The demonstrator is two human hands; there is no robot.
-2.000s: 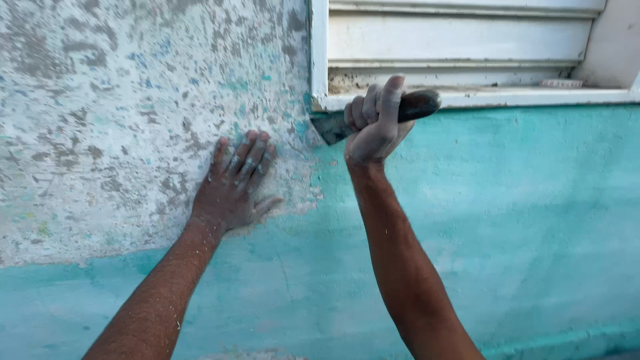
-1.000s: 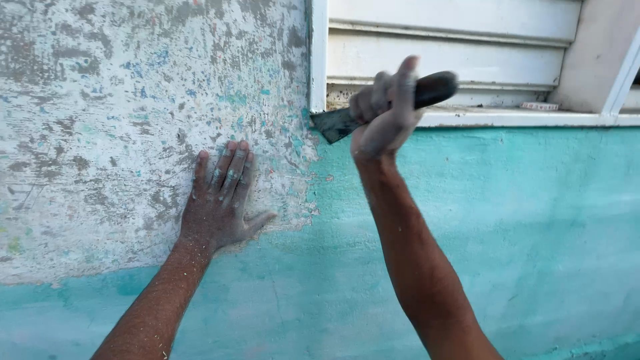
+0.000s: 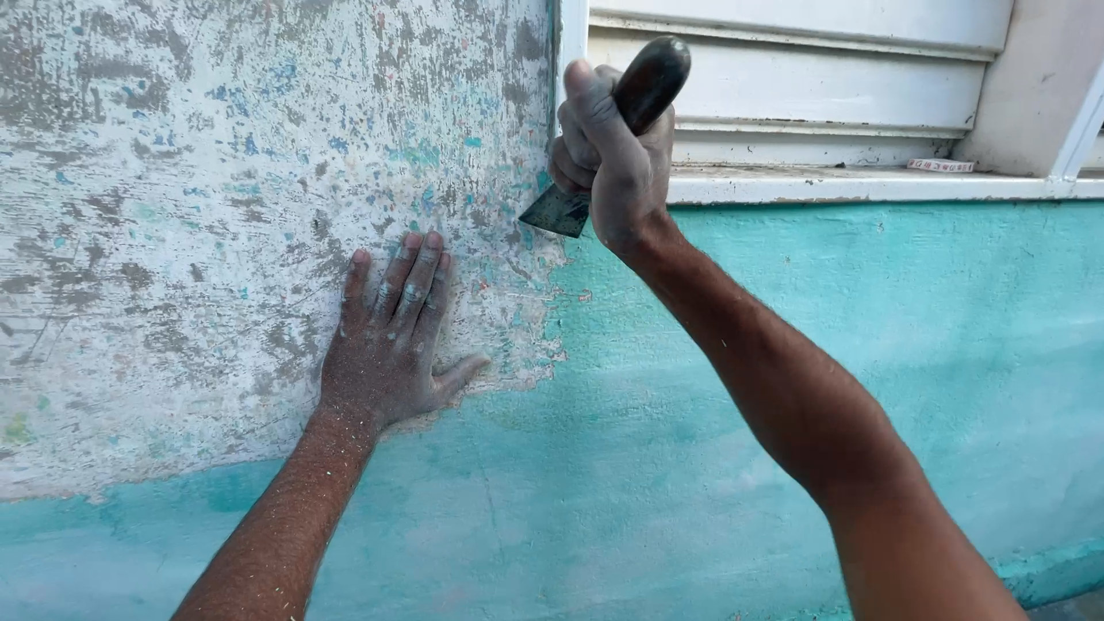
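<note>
My right hand (image 3: 617, 159) is closed around a paint scraper (image 3: 556, 211) with a dark handle that points up and right. Its flat metal blade points down and left, near the lower left corner of the window frame; whether the blade touches the wall I cannot tell. My left hand (image 3: 392, 336) lies with the palm on the wall, fingers spread and pointing up, dusty with pale powder. It rests on the scraped, mottled white and grey part of the wall (image 3: 172, 285), its thumb close to the ragged edge of the turquoise paint (image 3: 535, 483).
A white window frame (image 3: 776, 190) with a projecting sill and louvre slats (image 3: 802, 82) takes up the upper right. On the sill lies a small pale strip with red marks (image 3: 940, 165). A turquoise ledge (image 3: 1052, 565) runs along the wall's foot at the lower right.
The scraper in my right hand has tilted more upright, its handle rising and its blade now left of the window frame's corner. My left hand stays flat on the wall.
</note>
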